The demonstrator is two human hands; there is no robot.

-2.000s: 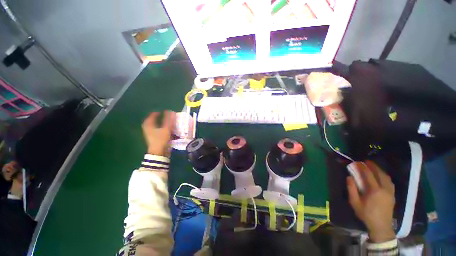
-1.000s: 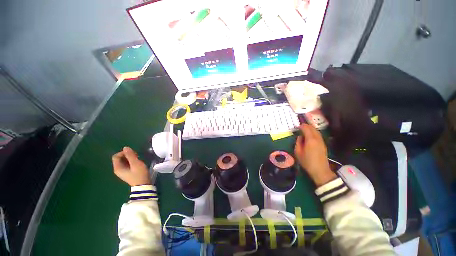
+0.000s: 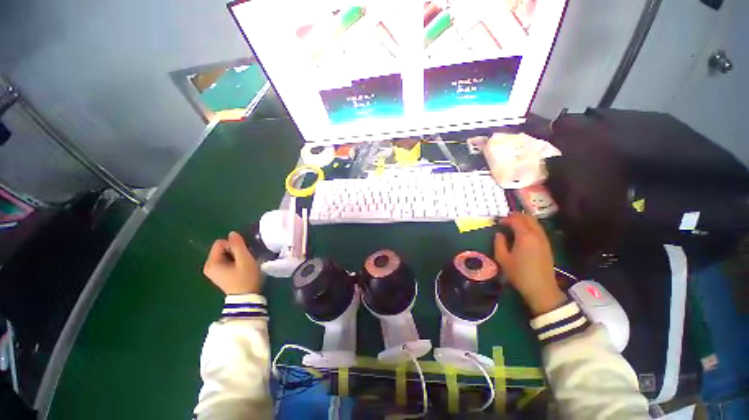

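Observation:
Three white security cameras with black round fronts stand in a row, the left one [image 3: 323, 291], the middle one [image 3: 388, 285] and the right one [image 3: 468, 287], their lens faces up. A fourth white camera [image 3: 279, 234] lies left of the keyboard [image 3: 411, 198]. My left hand [image 3: 233, 264] is curled on the mat just left of that fourth camera, with nothing visible in it. My right hand [image 3: 526, 261] is at the keyboard's lower right corner, thumb and fingers apart, holding nothing visible. Its fingertips are near the yellow sticky note [image 3: 475, 224]; whether they touch a key is unclear.
The monitor [image 3: 411, 74] shows picture panes above two dark teal panes. The white mouse [image 3: 602, 313] lies right of my right forearm. Yellow tape roll [image 3: 305, 180], pale tape roll [image 3: 317, 153] and crumpled bundle [image 3: 517, 160] lie around the keyboard. A black case [image 3: 657, 172] stands at right.
My right hand has left the mouse and moved up and left to the keyboard's corner. My left hand has come off the fourth camera, which now sits turned differently. The view has shifted.

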